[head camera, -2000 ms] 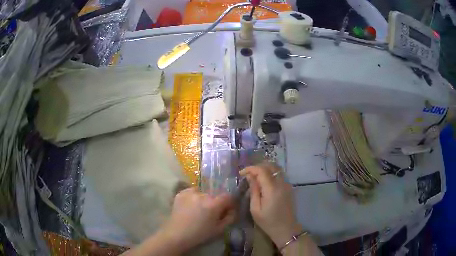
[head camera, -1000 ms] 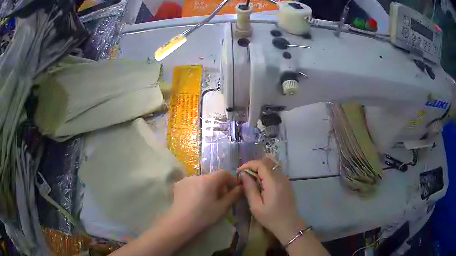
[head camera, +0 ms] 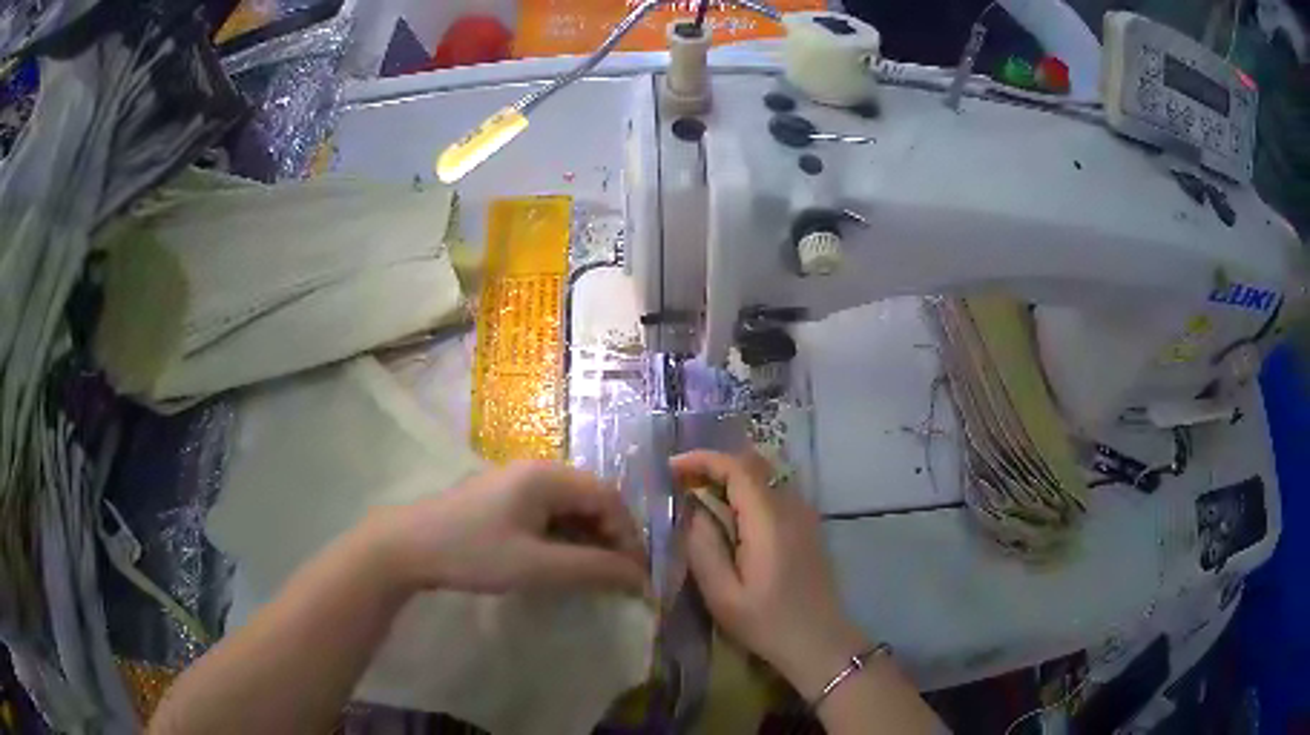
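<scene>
A pale olive sleeve panel [head camera: 503, 653] lies under my left hand and runs to the table's front edge. A narrow grey-mauve band [head camera: 681, 632] runs down between my hands, below the needle plate [head camera: 618, 395]. My left hand [head camera: 525, 531] is above the panel, thumb and fingers close together near the band; whether it pinches cloth is unclear. My right hand [head camera: 747, 553] holds the upper part of the band between thumb and fingers. The presser foot [head camera: 675, 376] is just beyond both hands; no cloth is clearly seen under it.
The white JUKI machine head [head camera: 920, 187] stands behind. A bundle of olive-brown bands [head camera: 1013, 431] lies under its arm. Pale olive pieces [head camera: 287, 287] lie left of the yellow-orange tape [head camera: 520, 330]. Long grey-white cut pieces [head camera: 58, 287] heap far left. The gooseneck lamp [head camera: 484, 145] arches behind.
My left hand has moved left and its wrist has risen, showing more of the panel below it. My right hand has shifted slightly left and stays on the band. The view has shifted slightly.
</scene>
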